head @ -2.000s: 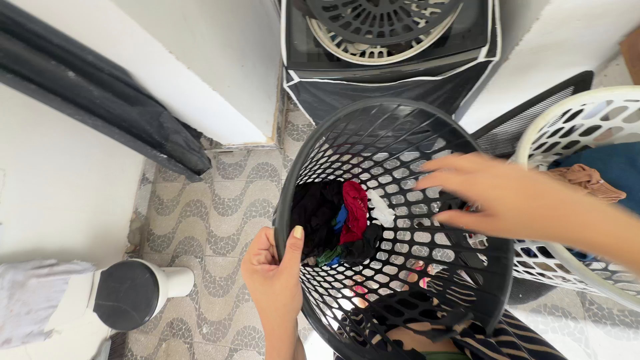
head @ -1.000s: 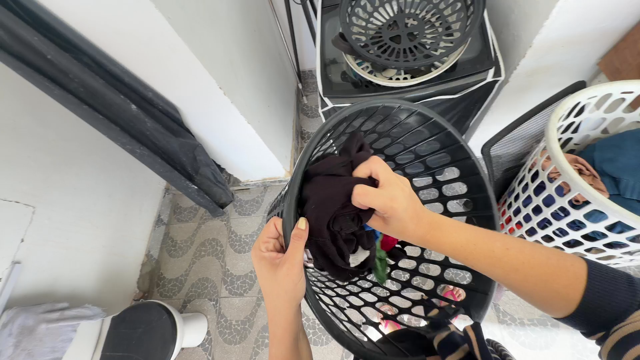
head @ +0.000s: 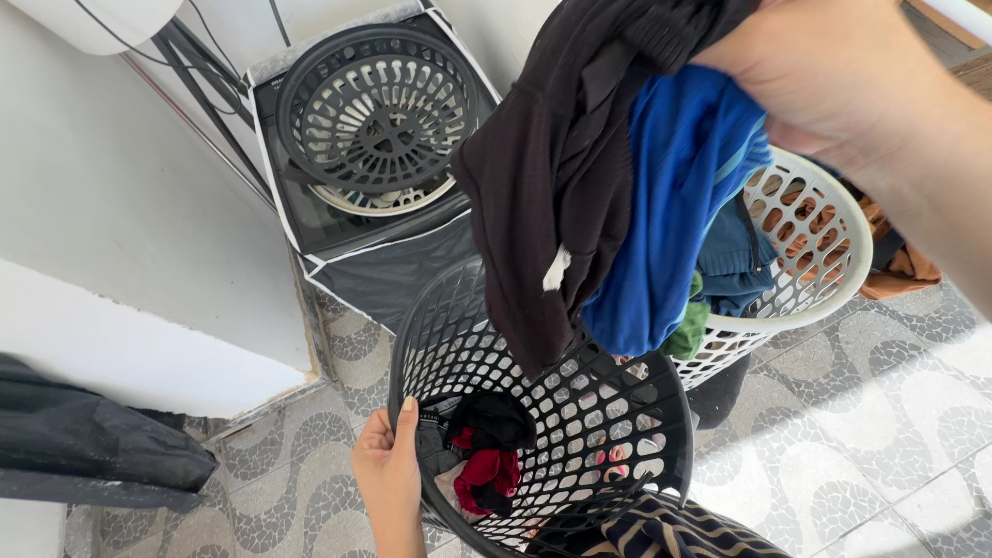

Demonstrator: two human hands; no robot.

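Note:
My right hand [head: 829, 85] holds up a bunch of clothes at the upper right: a dark brown garment [head: 558, 178], a blue one [head: 666, 209] and a green one [head: 688, 325] hanging low. They hang over the black plastic laundry basket [head: 682, 449] and partly in front of the white basket. My left hand [head: 391, 457] grips the black basket's left rim, thumb on top. Inside that basket lie red cloth [head: 488, 477], black cloth [head: 492, 418] and grey cloth [head: 434, 446].
A white laundry basket [head: 856, 256] with clothes stands at the right. Behind, black and white basket lids [head: 380, 108] rest on a covered appliance [head: 310, 225]. A wall corner [head: 310, 364] and a dark hanging cover [head: 93, 442] are at the left. Striped cloth [head: 682, 527] shows at the bottom.
My right hand has lifted the dark garment out of the black basket, with blue and green cloth along with it. My left hand stays on the rim. The view has shifted.

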